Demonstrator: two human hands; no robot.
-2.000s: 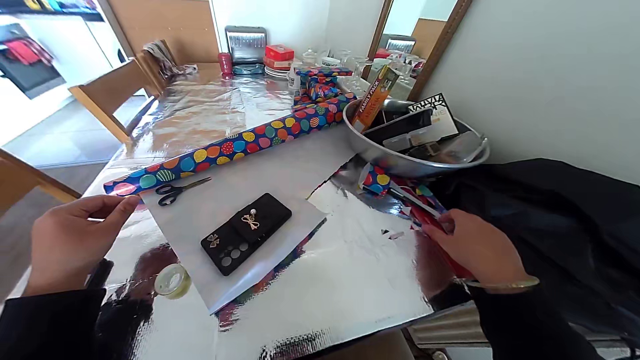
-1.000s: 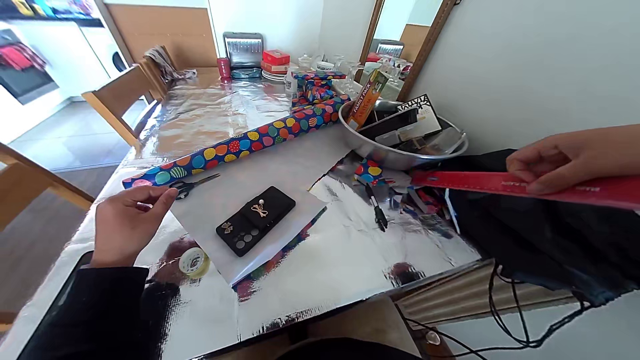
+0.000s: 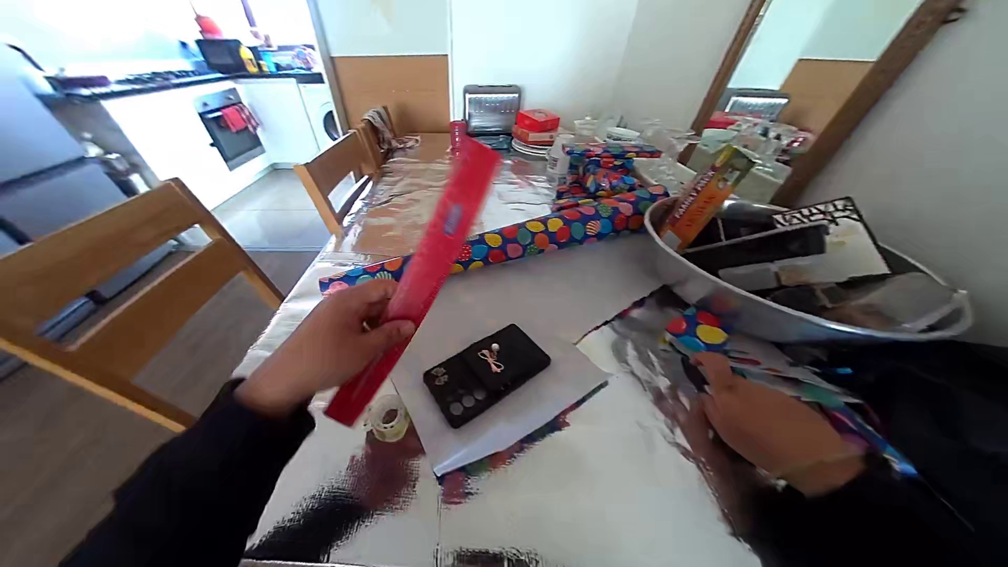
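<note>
My left hand (image 3: 339,342) holds a red ruler (image 3: 441,236) up and tilted above the left end of a balloon-patterned wrapping paper roll (image 3: 543,236). The paper is partly unrolled, its white side (image 3: 543,283) up. On this white side lies a black phone or case (image 3: 487,374) with a small bow ornament. A roll of clear tape (image 3: 388,417) lies beside the paper, below my left hand. At the right, my right hand (image 3: 756,417) reaches among the wrapping paper scraps (image 3: 697,329), its fingertips at a dark item; whether it grips this is unclear.
A metal basin (image 3: 756,295) holding boxes stands at the right, with dark fabric (image 3: 929,409) below it. Wrapped items (image 3: 606,177), a white bottle (image 3: 558,155), plates and glassware stand farther back on the foil-covered table (image 3: 598,488). Wooden chairs (image 3: 134,291) line the left side.
The red ruler, in my right hand a second ago, is now in my left hand. My right hand has moved down to the scraps. The scissors seen on the paper earlier are out of sight.
</note>
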